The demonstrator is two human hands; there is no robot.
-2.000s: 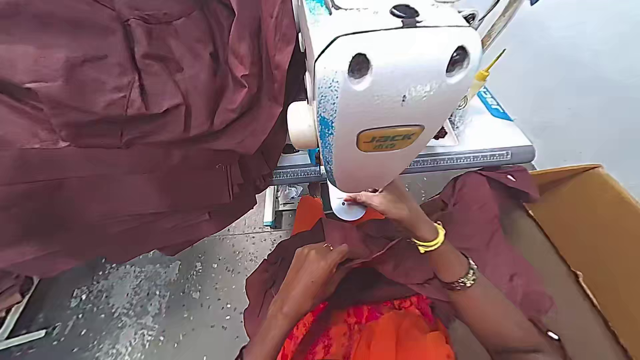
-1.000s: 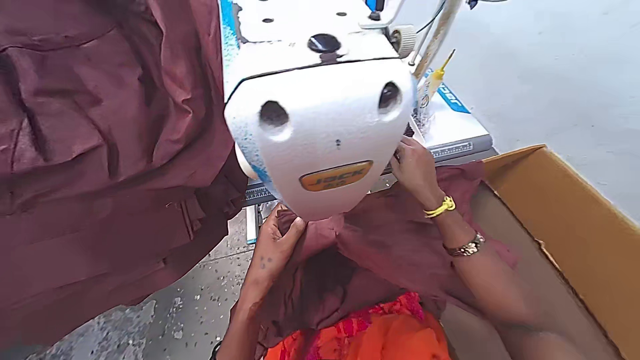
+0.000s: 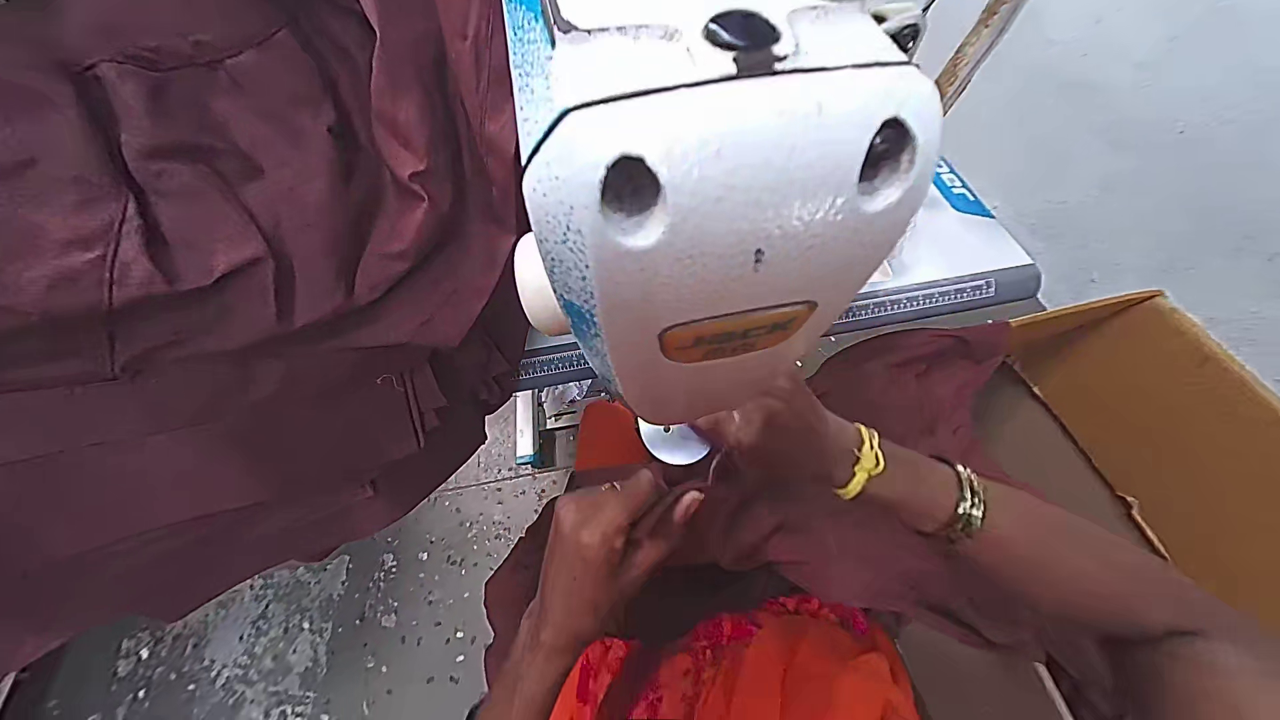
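Observation:
A white Jack sewing machine head fills the upper middle, with a pale round disc under its lower edge. Just below the disc, my left hand pinches an edge of maroon fabric. My right hand, with a yellow band and a bracelet on the wrist, grips the same fabric beside the disc; its fingertips are partly hidden by the machine head. The fabric hangs over my lap and spreads to the right under my right forearm. The needle is hidden.
A large heap of maroon garments hangs at the left. An open cardboard box stands at the right. Behind my right hand runs the table edge with a printed ruler. Speckled floor shows at the lower left.
One second ago my hands were apart at either side of the machine head, with the fabric between them. Now they are close together below it, and the disc shows again.

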